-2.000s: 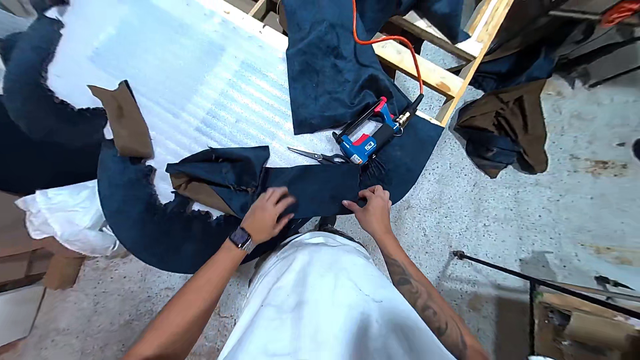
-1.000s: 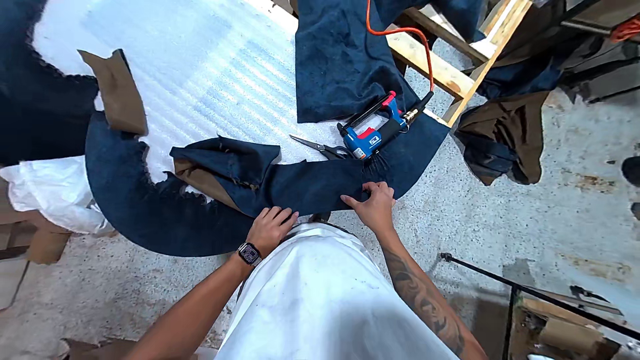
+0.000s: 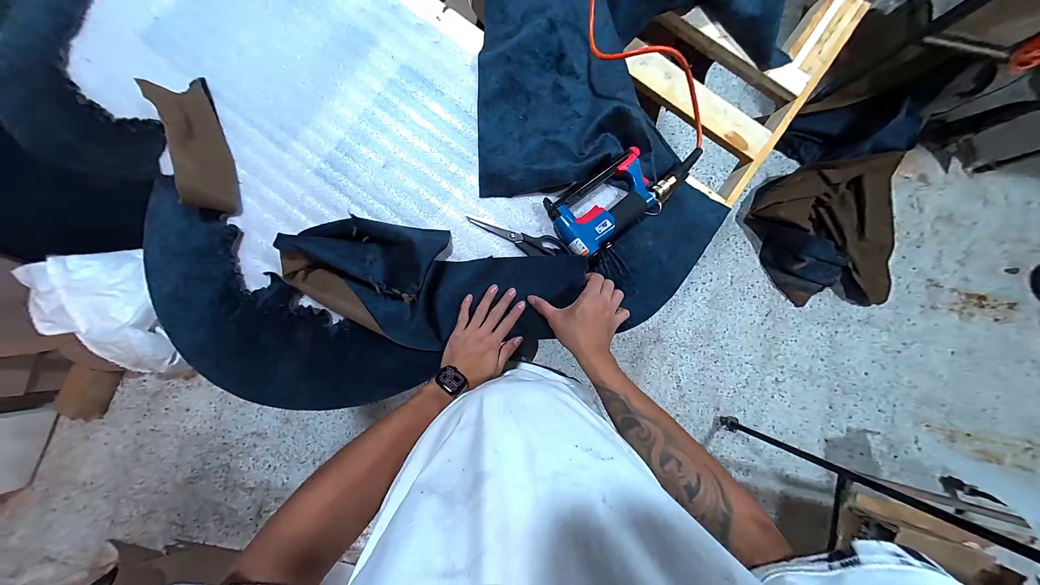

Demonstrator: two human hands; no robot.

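Dark blue upholstery fabric [image 3: 520,280] lies over the curved, fabric-covered edge [image 3: 284,357] of a furniture piece. Flat on this fabric, fingers spread, rests my left hand [image 3: 481,340]. My right hand [image 3: 589,318] has its fingers curled at the fabric's right end, with the thumb pointing left; whether it pinches the cloth is hidden. Just beyond it lies a blue and black pneumatic stapler [image 3: 605,213] with an orange air hose [image 3: 681,61]. Black-handled scissors [image 3: 520,237] lie open left of the stapler. A folded flap with a brown underside [image 3: 325,284] sits left of my hands.
White foam sheeting [image 3: 325,122] covers the middle of the piece, and its wooden frame [image 3: 780,122] shows at upper right. Brown and blue fabric [image 3: 845,227] lies on the floor at right. White plastic [image 3: 101,305] is at left, a black metal bar [image 3: 869,479] at lower right.
My left hand has moved from a bent-finger pose onto the strip and now lies flatter, fingers spread. The right hand stays near the strip's right end. The strip looks smoother.
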